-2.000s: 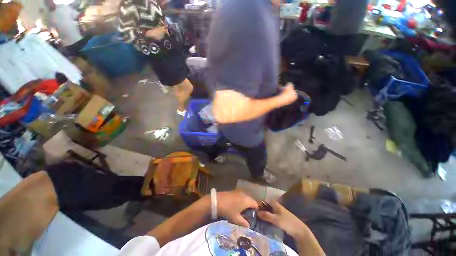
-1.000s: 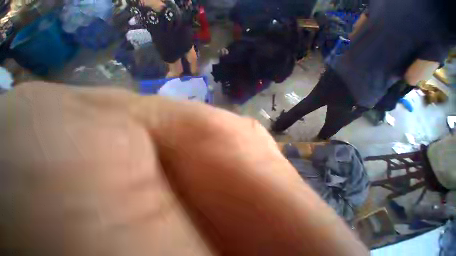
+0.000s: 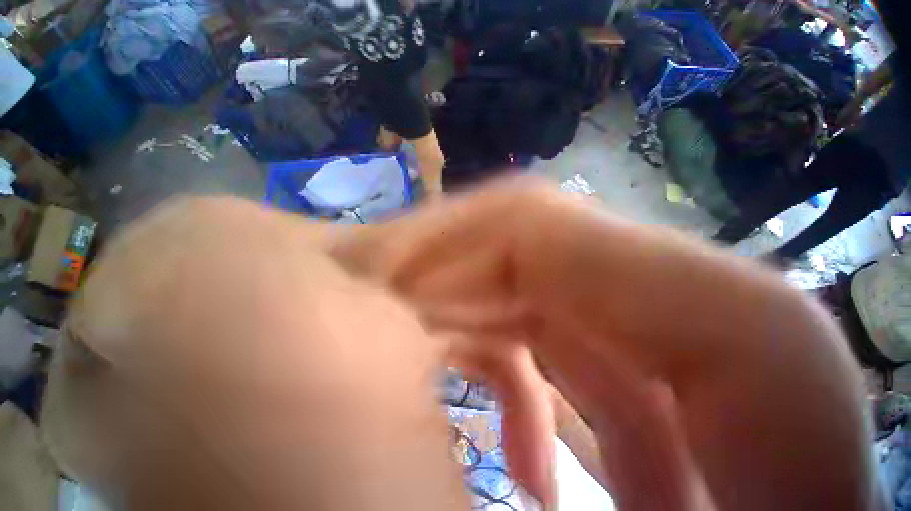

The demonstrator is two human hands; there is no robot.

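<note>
Blurred bare hand skin fills most of the lower picture, very close to the lens. A large rounded part [image 3: 250, 369] is on the left, and bent fingers [image 3: 639, 339] are on the right. I cannot tell whether this is one of my hands or both, nor which side it belongs to. No held object shows. Between the fingers, a bit of the printed front of a white shirt [image 3: 477, 449] shows at the bottom.
A blue crate with white cloth [image 3: 355, 185] stands on the floor ahead. A person in black [image 3: 395, 80] is behind it. Another person's dark legs [image 3: 834, 190] are at right. Another blue crate [image 3: 699, 80] and dark cloth heaps [image 3: 514, 100] lie farther back. A cardboard box [image 3: 55, 250] is at left.
Two seconds ago both hands were together low in front of the shirt. Now hand skin covers the lower view, reaching farther right than one second ago. The walking person has moved right.
</note>
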